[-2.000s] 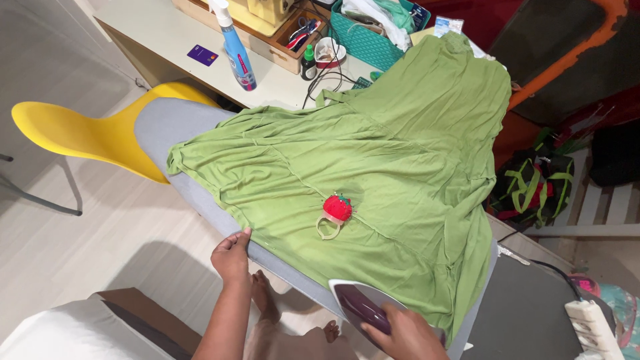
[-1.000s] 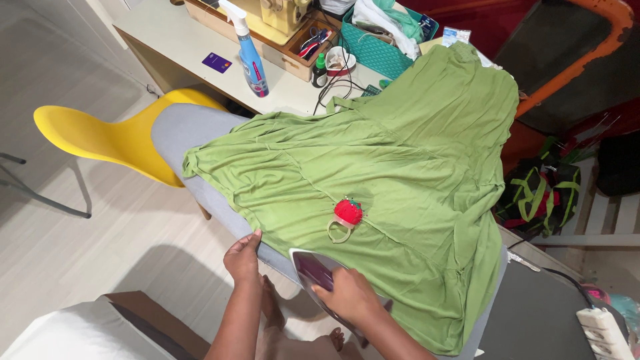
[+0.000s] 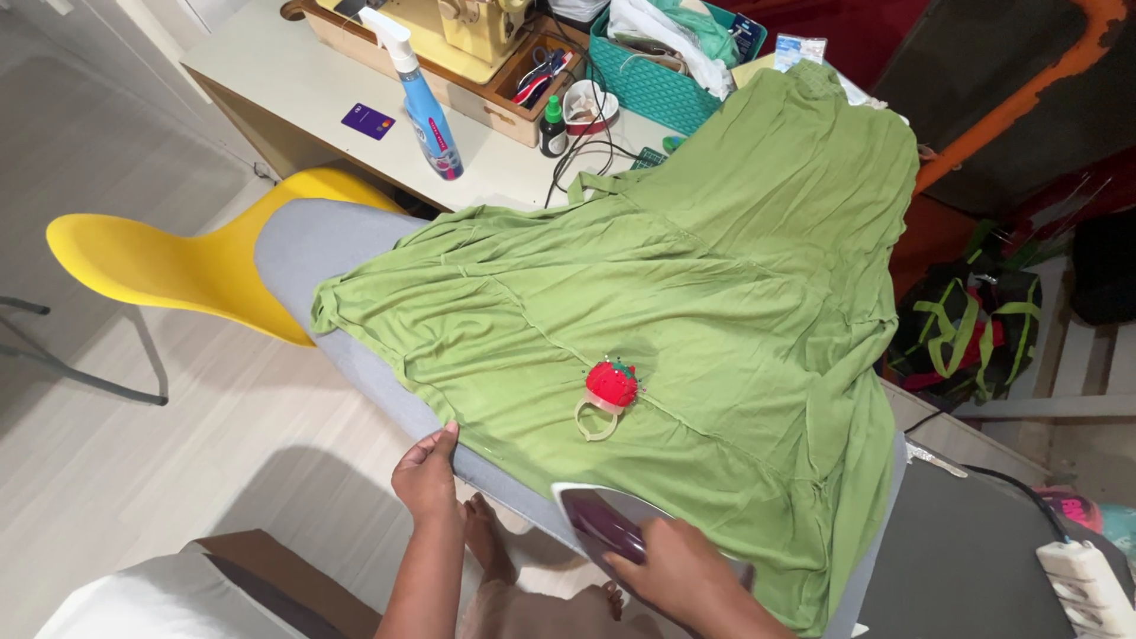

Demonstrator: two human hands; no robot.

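Observation:
A green garment [image 3: 674, 293] lies spread and wrinkled over a grey ironing board [image 3: 328, 235]. My left hand [image 3: 430, 470] pinches the garment's near edge between thumb and fingers at the board's edge. To its right, my right hand [image 3: 674, 568] grips the handle of a dark purple clothes iron [image 3: 599, 524], whose tip points up and left over the garment's near hem. A red tomato-shaped pincushion [image 3: 612, 383] with pins and a pale wrist band rests on the garment above the iron.
Behind the board, a table [image 3: 293, 71] holds a blue spray bottle [image 3: 430, 124], a sewing machine [image 3: 484, 35], a teal basket [image 3: 657, 89] and cables. A yellow chair [image 3: 177, 257] stands left. At lower right is a white power strip [image 3: 1087, 586].
Over the last two seconds the iron has moved left along the near hem, then back a little to the right. My left hand still holds the garment's edge.

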